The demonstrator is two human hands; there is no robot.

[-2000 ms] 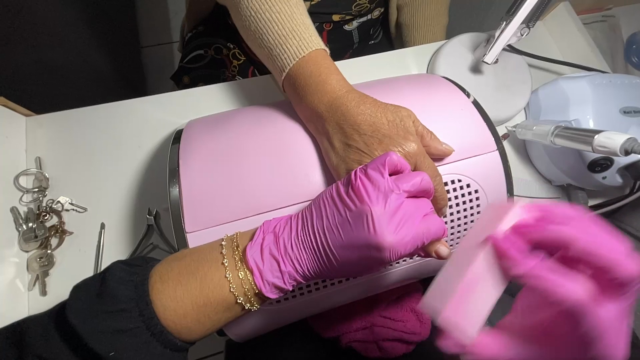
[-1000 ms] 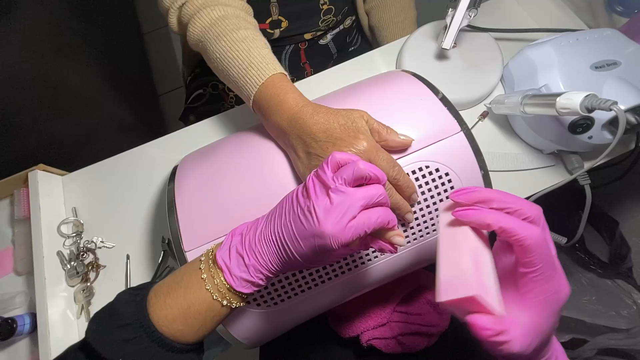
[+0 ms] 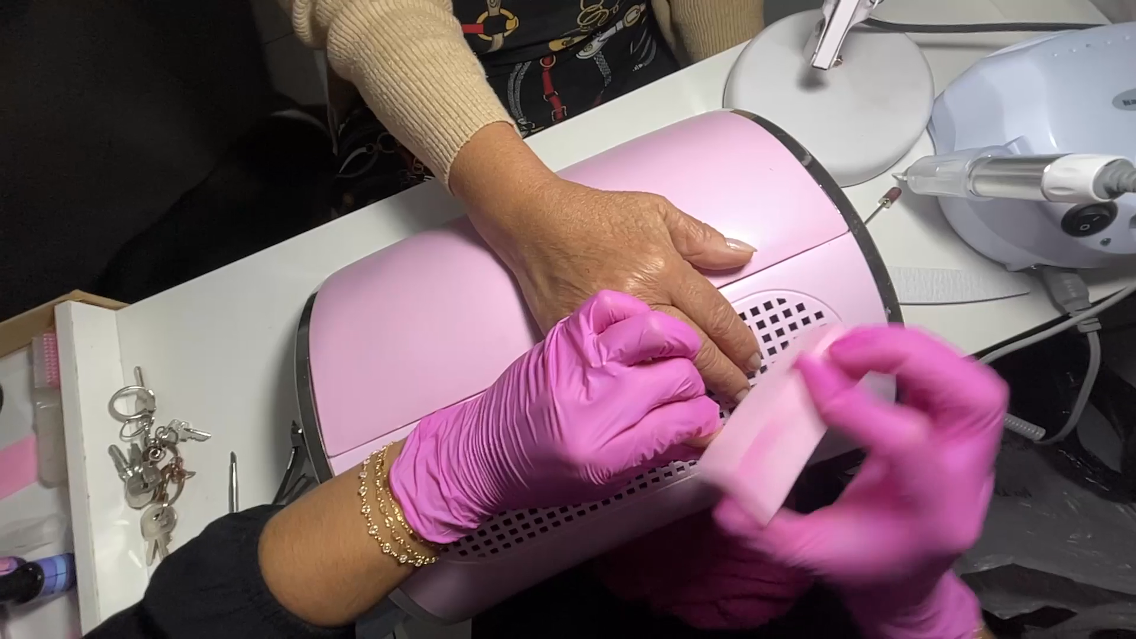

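Observation:
My left hand (image 3: 568, 399), in a pink glove with gold bracelets at the wrist, is closed around a finger of another person's hand (image 3: 603, 248). That bare hand lies palm down on a pink nail dust collector (image 3: 426, 328) with a perforated grille. In my right hand (image 3: 905, 444), gloved too and blurred, a pink nail buffer block (image 3: 777, 430) is held between thumb and fingers. One end of the block is close to the held fingertip; whether they touch cannot be told.
Keys on a ring (image 3: 146, 470) and a slim metal tool (image 3: 233, 482) lie at left, beside an open drawer (image 3: 80, 444). At right are a lamp base (image 3: 834, 106), a nail drill handpiece (image 3: 1021, 176) on its white machine (image 3: 1065, 98), a nail file (image 3: 954, 286) and cables.
The buffer block in my right hand has tilted and moved in toward the held fingertip since one second ago. My left hand keeps its grip on the other person's finger.

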